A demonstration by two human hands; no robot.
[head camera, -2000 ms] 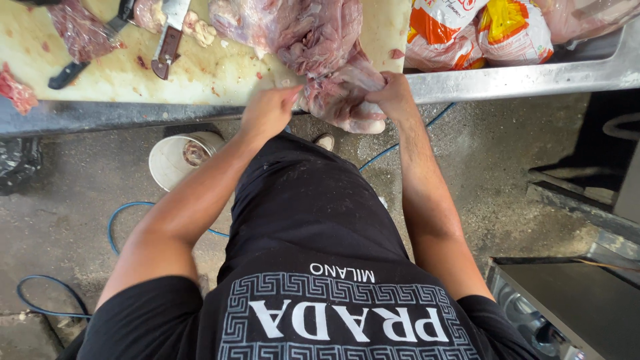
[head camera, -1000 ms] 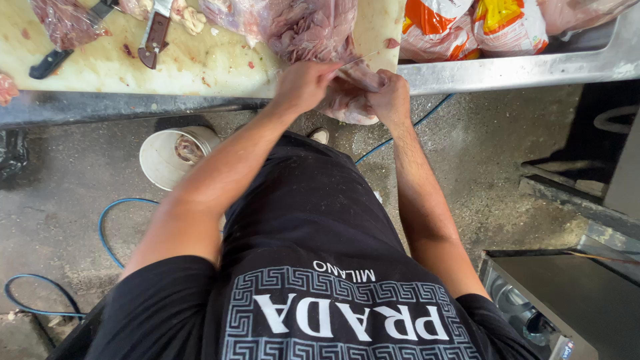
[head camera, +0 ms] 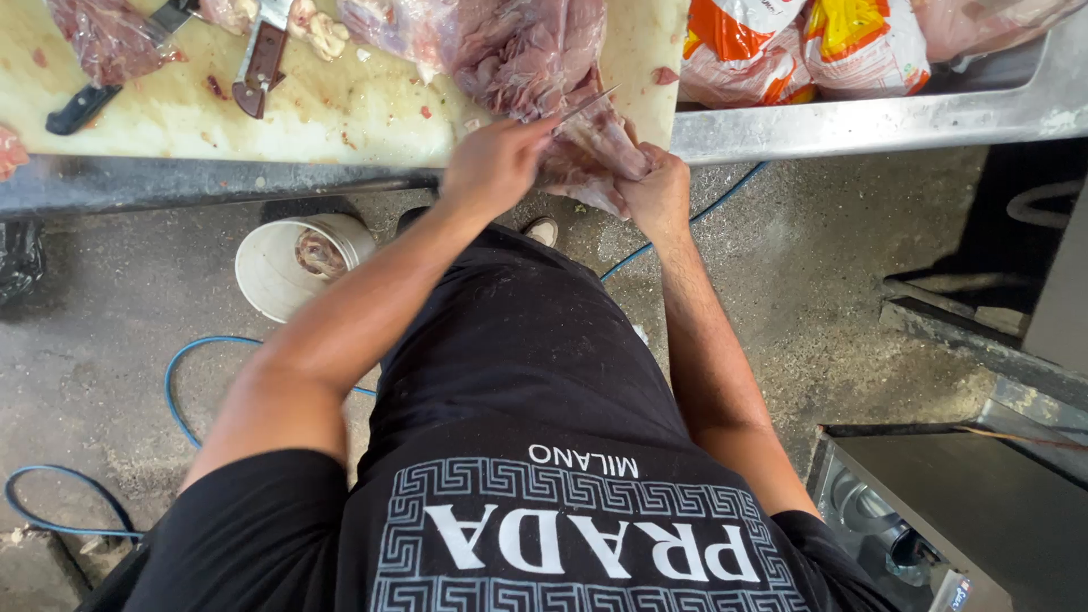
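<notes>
My left hand [head camera: 495, 166] is closed around a knife whose handle is hidden. Its thin blade [head camera: 586, 108] points up and right across a large piece of raw meat [head camera: 523, 59]. My right hand [head camera: 661, 189] grips the narrow end of that meat, which hangs over the front edge of a stained white cutting board [head camera: 365, 127]. On the board's left part lie a knife with a brown handle [head camera: 261, 64] and a black-handled knife [head camera: 81, 109], the latter partly under another raw piece [head camera: 106, 38].
Right of the board, plastic bags with orange print [head camera: 863, 51] sit in a metal sink [head camera: 858, 127]. Below the board's edge stands a white bucket [head camera: 289, 272] with scraps inside. A blue hose [head camera: 174, 374] runs over the floor. A metal appliance [head camera: 952, 501] is at lower right.
My left hand has come closer to my right hand along the meat since the earliest frame. The knife blade shows above the meat now and one second ago. My right hand still grips the meat's end.
</notes>
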